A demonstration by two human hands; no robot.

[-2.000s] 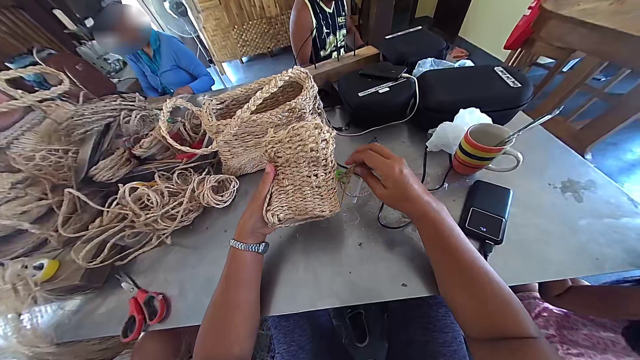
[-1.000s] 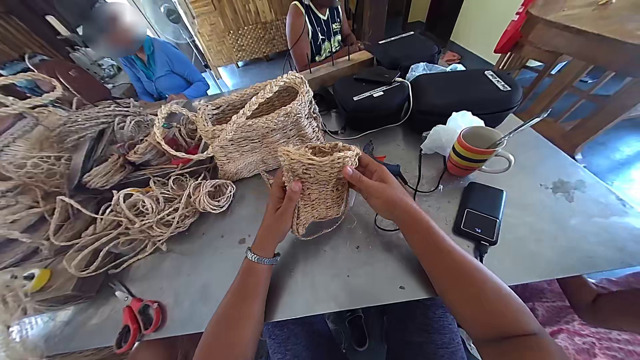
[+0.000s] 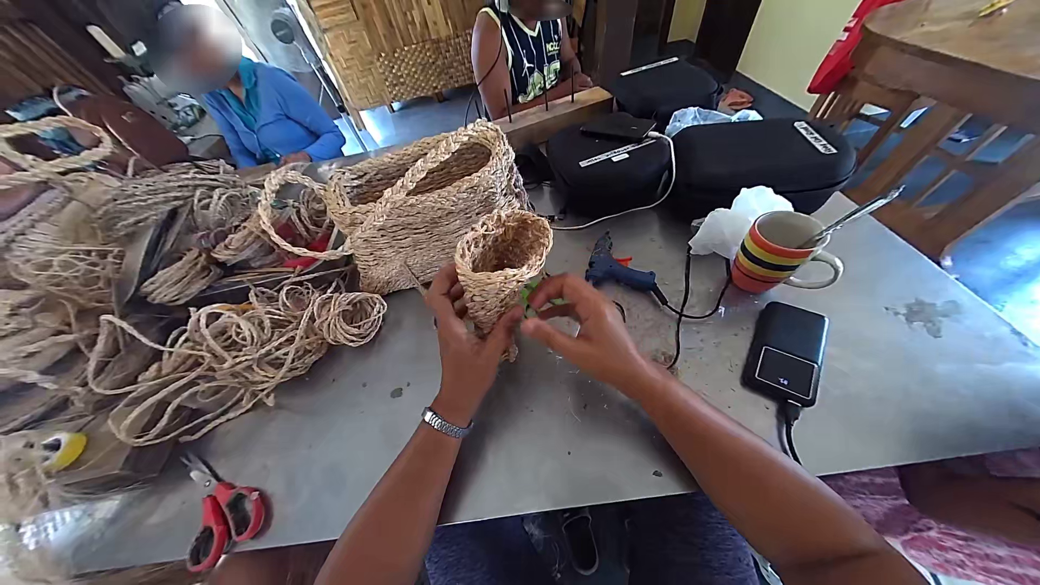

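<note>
A small woven natural-fibre pouch [image 3: 497, 272] is tilted above the table, its round opening facing up toward me. My left hand [image 3: 467, 337] grips its lower left side, thumb in front. My right hand [image 3: 581, 325] is at its right side, fingers bent near the weave beside a small green thing [image 3: 530, 294]; whether the fingers pinch anything I cannot tell. Behind stands a larger woven basket with braided handles [image 3: 435, 219]. A blue glue gun [image 3: 617, 266] lies to the right of my right hand.
Coiled fibre cord [image 3: 236, 349] covers the left side; red-handled scissors [image 3: 223, 512] lie near the front edge. At right are a striped mug [image 3: 776, 252] with a spoon, a power bank [image 3: 786, 353] and black cases [image 3: 756, 162]. Two people sit across; another is at front right.
The pouch was held upright in both hands a second ago; now it is tilted with its opening toward me. My right hand has moved from its rim to its lower right side. The glue gun shows more.
</note>
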